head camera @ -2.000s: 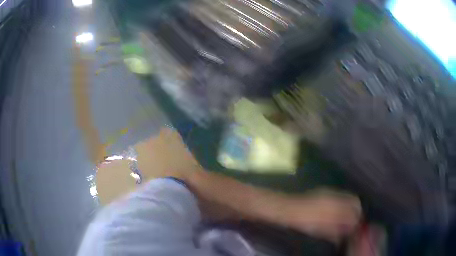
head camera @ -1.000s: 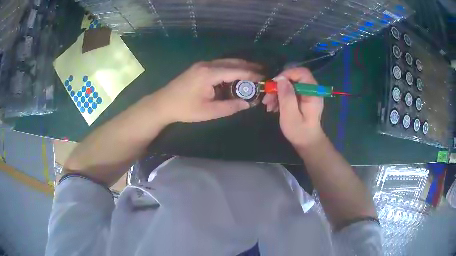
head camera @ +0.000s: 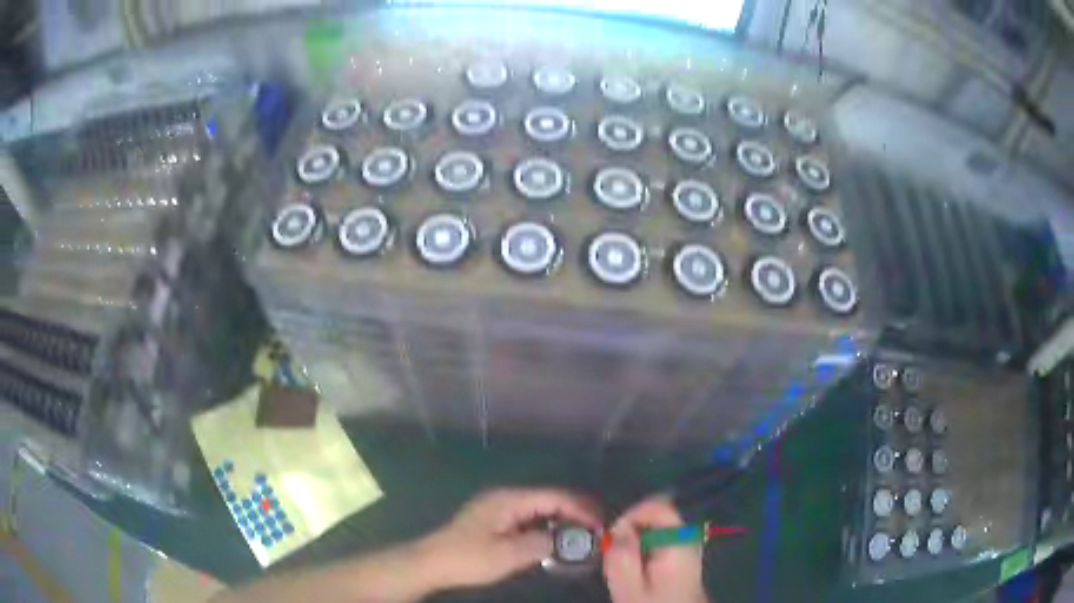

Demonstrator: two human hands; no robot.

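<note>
A small round unit with light rings on a dark disc is held near the bottom middle, above the green mat. My left hand curls around its left and far side with thumb and fingers. My right hand grips a test probe with a red front, green body and thin red lead pointing right. The probe's front is close to the unit's right side; I cannot tell whether its pins touch. The lower parts of both hands are cut off by the frame edge.
A tall central stack of blister trays holds rows of ringed discs. A low right tray is partly filled. Left trays hold dark parts. A yellow sticker sheet lies left, with a brown square on it. A bright screen is beyond the stack.
The view has tilted up, so the central stack's top now shows and the hands sit lower in the picture. The left hand still holds the unit and the right hand the probe.
</note>
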